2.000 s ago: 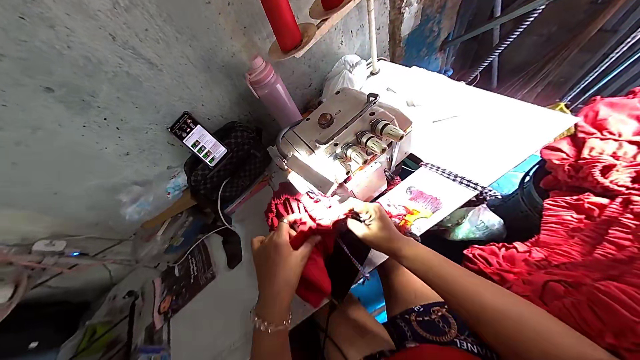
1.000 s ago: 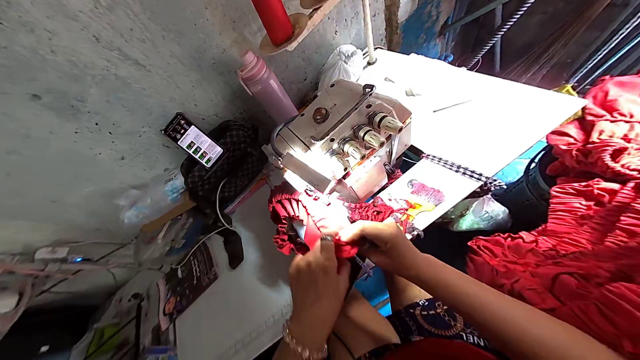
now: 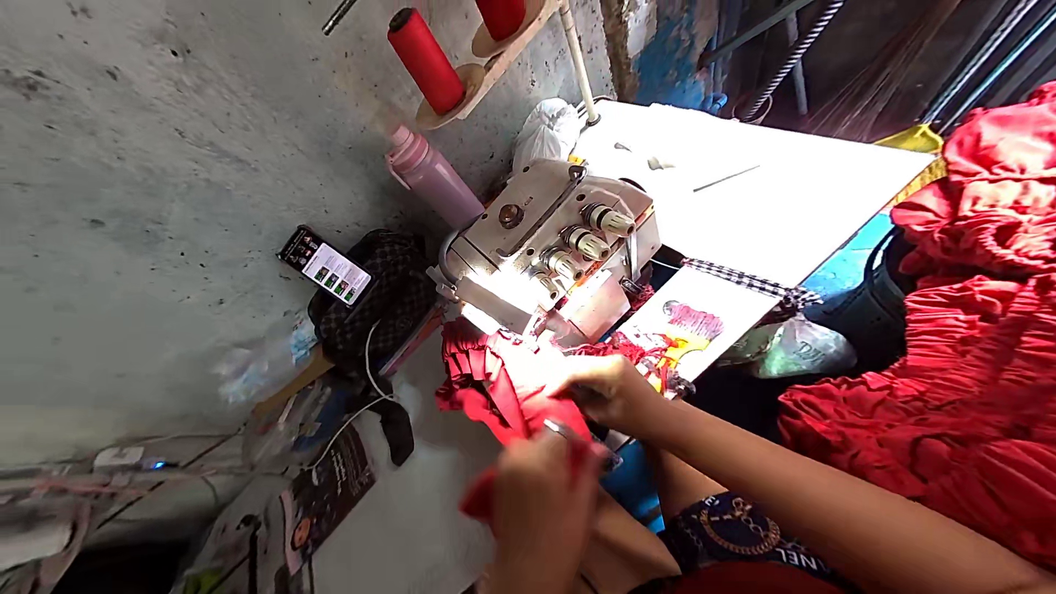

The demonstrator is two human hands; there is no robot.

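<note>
Gathered red fabric [image 3: 487, 371] lies at the front of an overlock sewing machine [image 3: 553, 239], partly washed out by bright light. My left hand [image 3: 544, 487], blurred, grips a loose part of this fabric close to my lap; a small metallic thing shows at its fingers, too blurred to name. My right hand [image 3: 615, 392] pinches the fabric just below the machine's front, its fingertips partly hidden. Red thread scraps [image 3: 635, 346] lie beside my right hand.
Red thread cones [image 3: 425, 62] stand above a pink bottle [image 3: 437, 177]. A phone [image 3: 327, 266] rests on a dark checkered bag [image 3: 388, 330] at left. Piled red ruffled fabric [image 3: 965, 396] fills the right side. A checkered strip [image 3: 734, 279] crosses the white table [image 3: 792, 181].
My left hand has moved down, away from the machine, with red fabric in it. My right hand remains near the machine's front.
</note>
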